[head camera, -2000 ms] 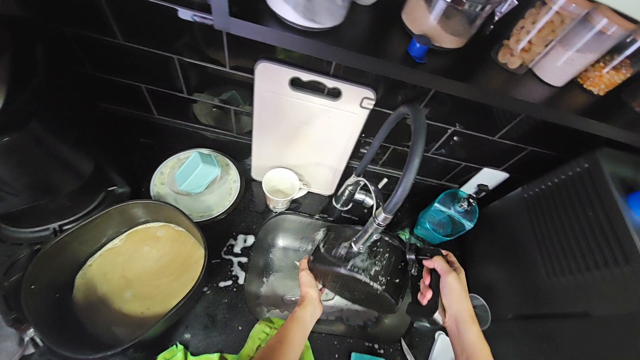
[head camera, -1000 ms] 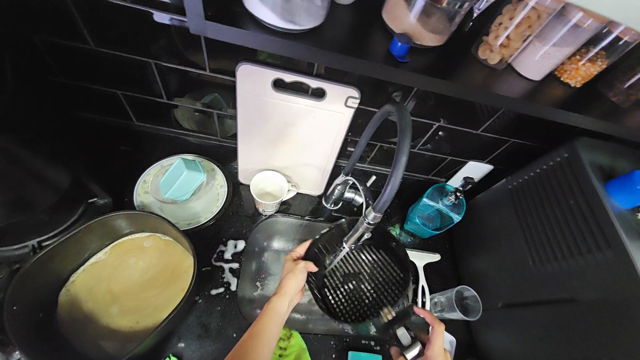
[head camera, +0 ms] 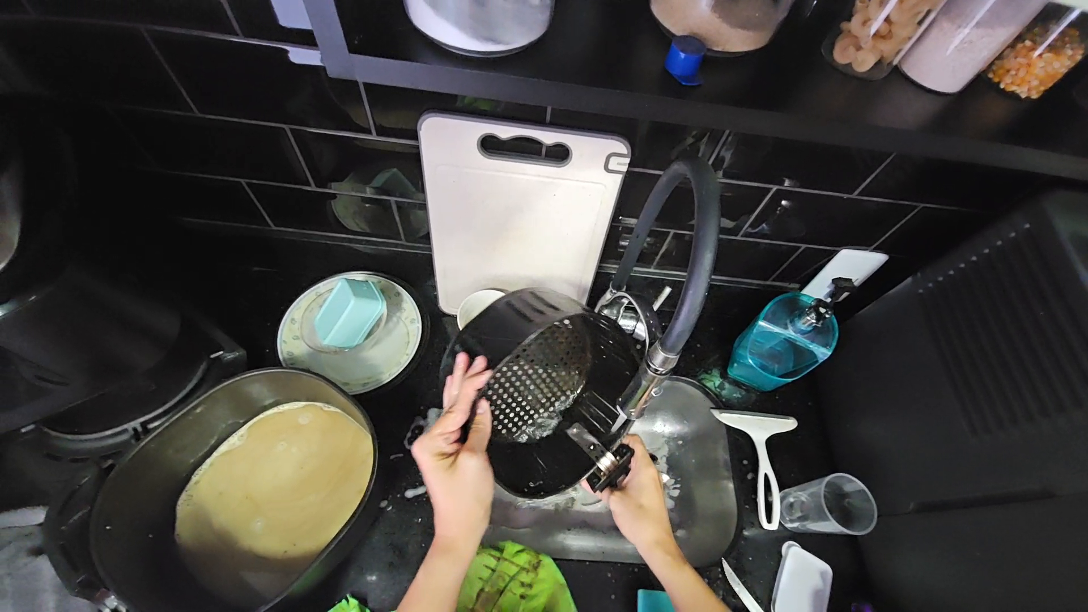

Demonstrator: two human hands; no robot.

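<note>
A black air fryer basket (head camera: pixel 544 319) with a perforated bottom is tilted over the left part of the metal sink (head camera: pixel 701 510). My left hand (head camera: pixel 459 450) holds its rim on the left side, fingers against the wall. My right hand (head camera: pixel 633 493) grips its handle, at the lower right of the basket. The pull-down spout of the faucet (head camera: pixel 646 382) points into the basket, and water lies wet on the inner surface. Behind the basket, a white cup (head camera: pixel 478 304) is mostly hidden, in front of an upright white cutting board (head camera: pixel 518 221).
At left stand a dark pan (head camera: pixel 361 501) of cloudy tan liquid and a plate (head camera: pixel 387 357) bearing a turquoise block (head camera: pixel 350 313). Right of the sink are a blue soap dispenser (head camera: pixel 782 340), a white squeegee (head camera: pixel 761 450) and a clear cup (head camera: pixel 829 504). A jar-laden shelf (head camera: pixel 595 89) hangs above.
Both hands have turned and tilted the basket from over the middle of the sink toward the left, so its perforated bottom now faces right. The basket now covers most of the white cup.
</note>
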